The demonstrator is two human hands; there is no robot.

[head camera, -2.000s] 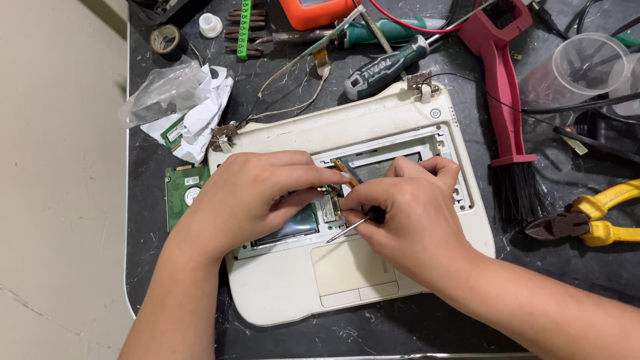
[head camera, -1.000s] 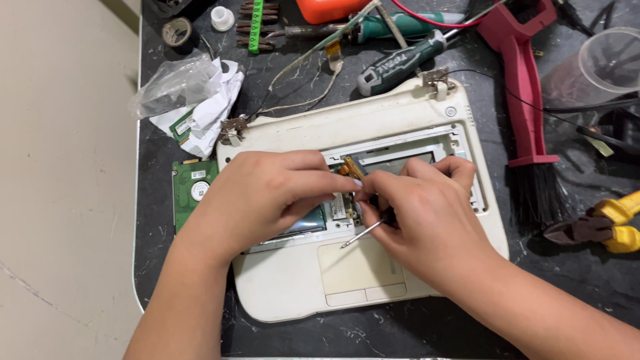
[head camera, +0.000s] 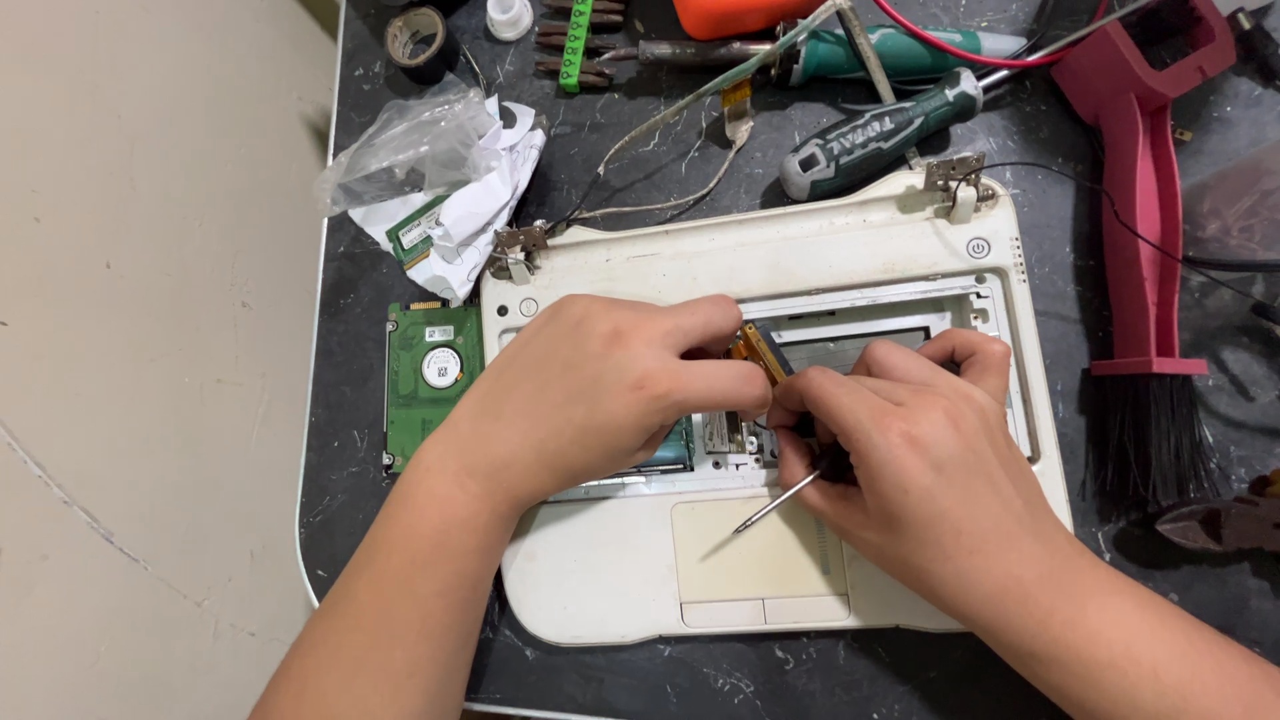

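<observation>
A white laptop base (head camera: pixel 590 570) lies on the dark table with its keyboard bay uncovered and a touchpad (head camera: pixel 750 560) at its near side. My left hand (head camera: pixel 620 390) is over the left part of the bay, its fingertips at a small connector with orange flex (head camera: pixel 762 352). My right hand (head camera: pixel 900 430) meets it there, finger and thumb pinched close to a thin black cable. A thin screwdriver (head camera: pixel 780 502) is held in my right hand, its metal shaft pointing down-left over the touchpad. The fingers hide what exactly the left fingertips grip.
Left of the base lie a hard drive (head camera: pixel 420 400), a memory module (head camera: pixel 412 235) on crumpled paper (head camera: pixel 475 220) and black tape (head camera: pixel 418 42). Beyond it are a larger screwdriver (head camera: pixel 880 135) and a soldering iron (head camera: pixel 860 52). A red brush (head camera: pixel 1145 240) and pliers (head camera: pixel 1220 522) lie right.
Both hands stay together over the middle of the bay, with the screwdriver still in my right hand. The fingers have shifted slightly around the connector.
</observation>
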